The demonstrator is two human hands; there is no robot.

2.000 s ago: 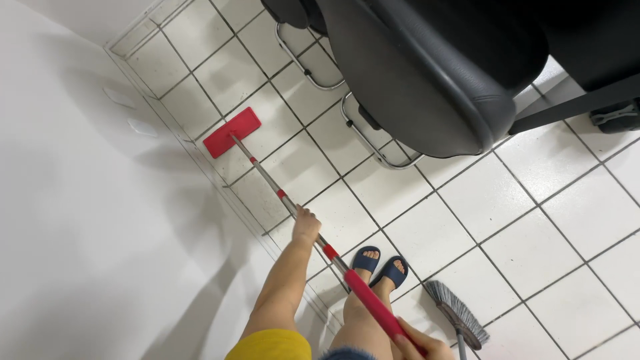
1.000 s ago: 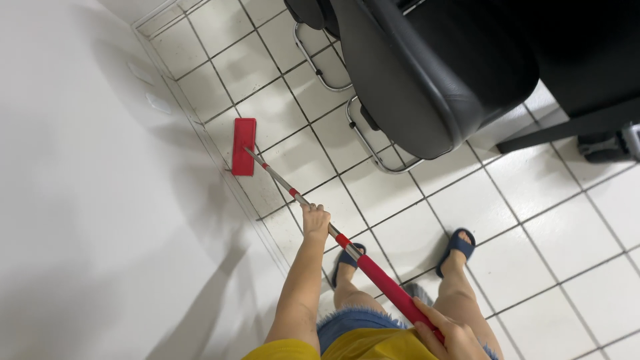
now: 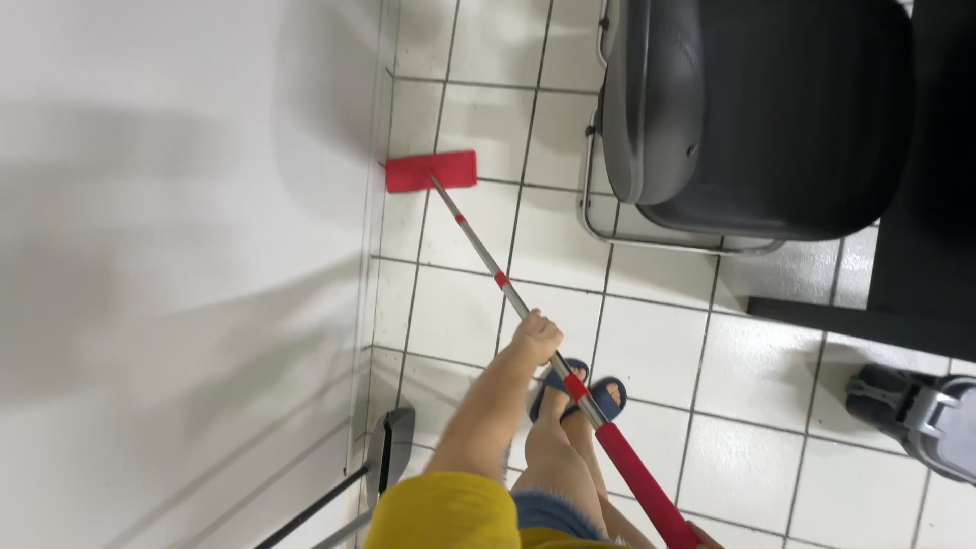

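A flat mop with a red rectangular head (image 3: pixel 431 171) lies on the white tiled floor, one short end close to the wall. Its metal pole with red joints runs down to a thick red grip (image 3: pixel 644 484). My left hand (image 3: pixel 538 336) is closed around the metal pole about midway. At the bottom edge, only a small part of my right hand (image 3: pixel 703 536) shows, wrapped at the end of the red grip. My feet in dark blue slides (image 3: pixel 610 400) stand side by side, partly behind the pole.
A white wall (image 3: pixel 191 191) rises at the left. A black chair (image 3: pixel 778 122) with a chrome frame stands at upper right beside a dark desk (image 3: pixel 923 244). A grey and black wheeled object (image 3: pixel 915 412) is at far right. A long-handled dustpan (image 3: pixel 389 450) leans near the wall at lower left.
The mop head has turned against the floor and now points its short end at the wall. My feet, apart one second ago, are together. The view has shifted and turned.
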